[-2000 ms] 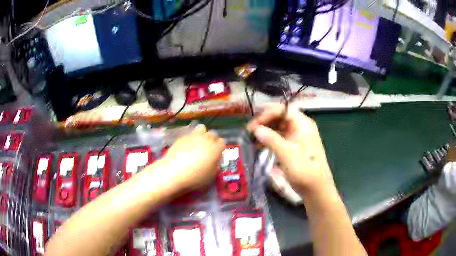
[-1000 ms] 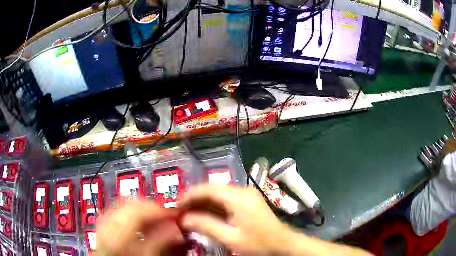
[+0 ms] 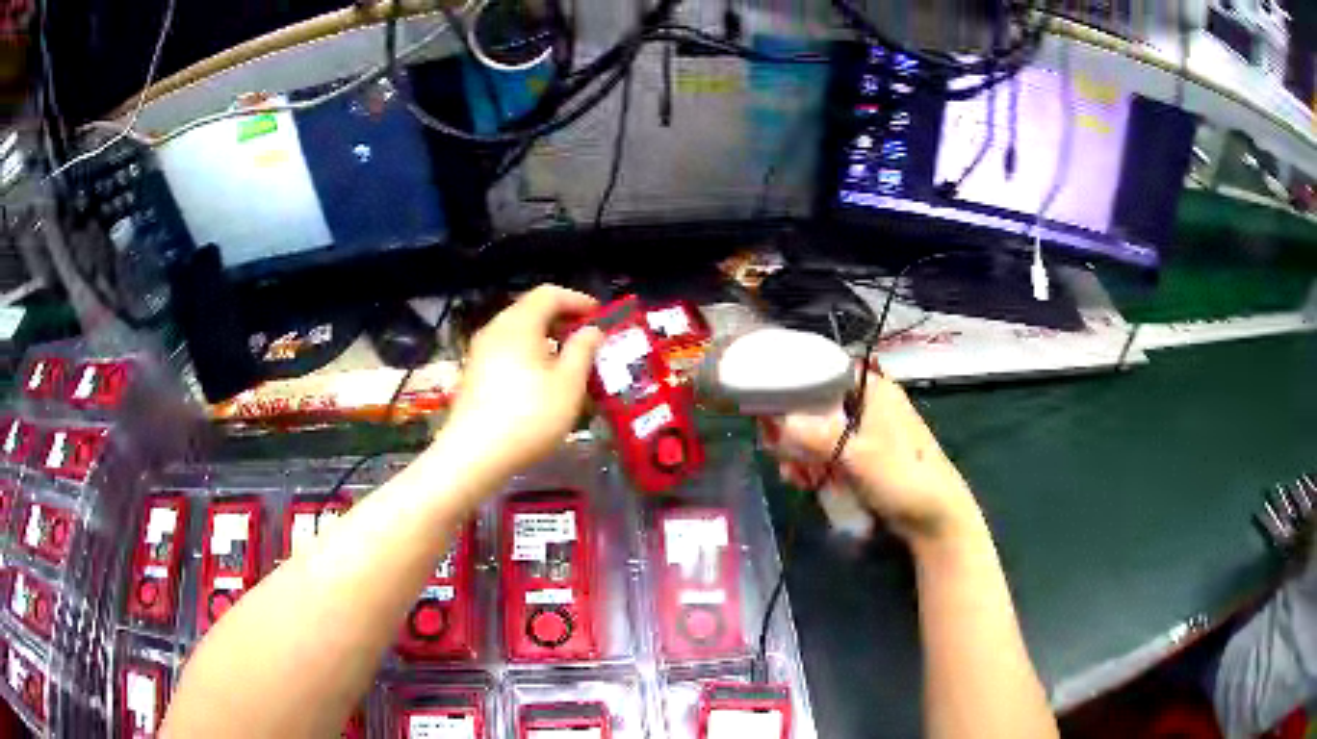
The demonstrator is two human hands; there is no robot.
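My left hand [image 3: 527, 375] holds a red handheld device [image 3: 644, 393] up above the back edge of the tray, its white label side towards me. My right hand [image 3: 867, 448] grips a white-grey barcode scanner [image 3: 784, 367] just right of the device; its wide head is near the device but apart from it. A clear plastic blister tray [image 3: 623, 673] lies below with rows of red devices, such as this one [image 3: 549, 575]. My left forearm hides part of the tray. A second scanner is not clearly seen.
Stacked trays [image 3: 72, 498] stand at the left. Monitors [image 3: 997, 152] line the back, with black cables [image 3: 621, 72] hanging before them. A white plug [image 3: 1040, 274] hangs at the right. A spare red device [image 3: 673, 321] lies on the ledge. A person's sleeve [image 3: 1271, 671] shows at the right edge.
My hands have moved apart and up from low over the tray. My left hand has raised a red device. My right hand has taken hold of a scanner from the bench.
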